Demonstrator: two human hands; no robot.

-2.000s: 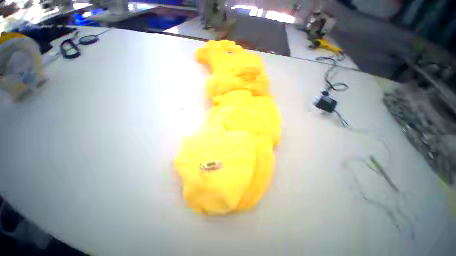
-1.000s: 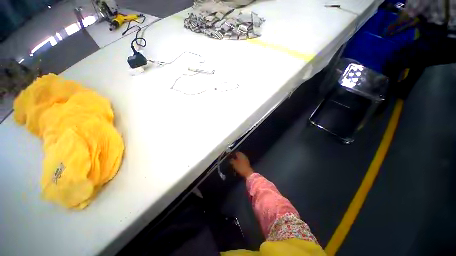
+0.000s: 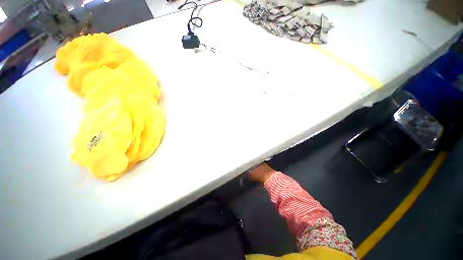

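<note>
The yellow knitted pieces (image 3: 122,101) lie in an overlapping row on the left part of the white table (image 3: 203,122). The nearest piece carries a small dark-and-pale label (image 3: 95,141), facing up. My right hand (image 3: 259,173) is at the table's near edge, low beside its underside. Its fingers are partly hidden by the edge and blurred, so I cannot tell whether it holds something. A pink sleeve covers the forearm. My left hand is not in view.
A black-and-white power adapter (image 3: 191,41) with a looped cable stands at the back. Grey-beige knitted pieces (image 3: 292,21) lie farther right. A thin stick (image 3: 254,68) lies on the table. A metal stool (image 3: 419,124) and blue bins (image 3: 439,84) are on the floor at right.
The view has swung right, then slightly back left since one second ago. My right hand, absent two seconds ago, has gone further in at the table edge. The yellow pieces stay in their row.
</note>
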